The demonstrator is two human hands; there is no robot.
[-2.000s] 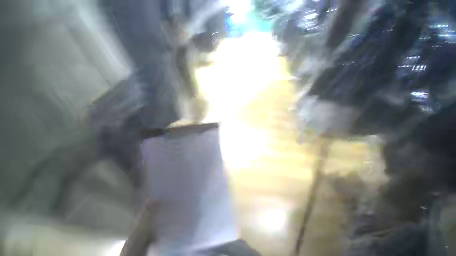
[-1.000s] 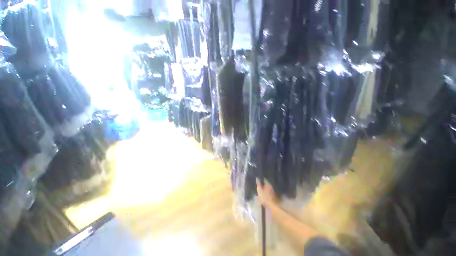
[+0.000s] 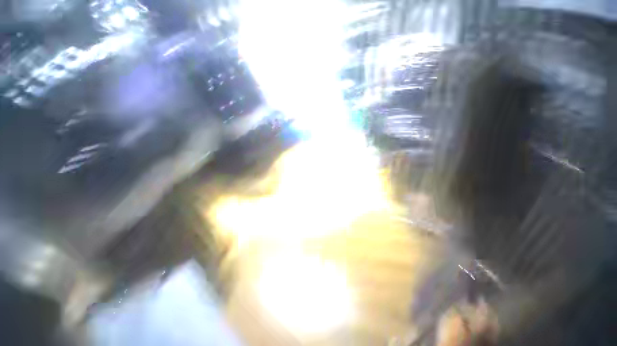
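Note:
The frame is heavily blurred. The white sheet (image 3: 166,314) of the clipboard shows at the bottom left, tilted and cut off by the lower edge. My left hand cannot be made out. My right hand (image 3: 468,324) is a small blurred patch at the bottom right, in front of hanging dark garments. A thin dark piece beside it may be part of the pole; whether the hand grips it cannot be told. A bagged dark garment (image 3: 497,155) hangs above my right hand.
Bagged garments (image 3: 183,101) with bright glints hang along the left side. More bagged garments (image 3: 406,88) hang at the back right. A wood-look floor aisle (image 3: 379,270) runs between them, with strong glare at its far end and near the bottom.
The view has swung right and come closer to the right-hand garments. My right hand now sits lower and further right, near the bottom edge. More of the white sheet shows at the lower left.

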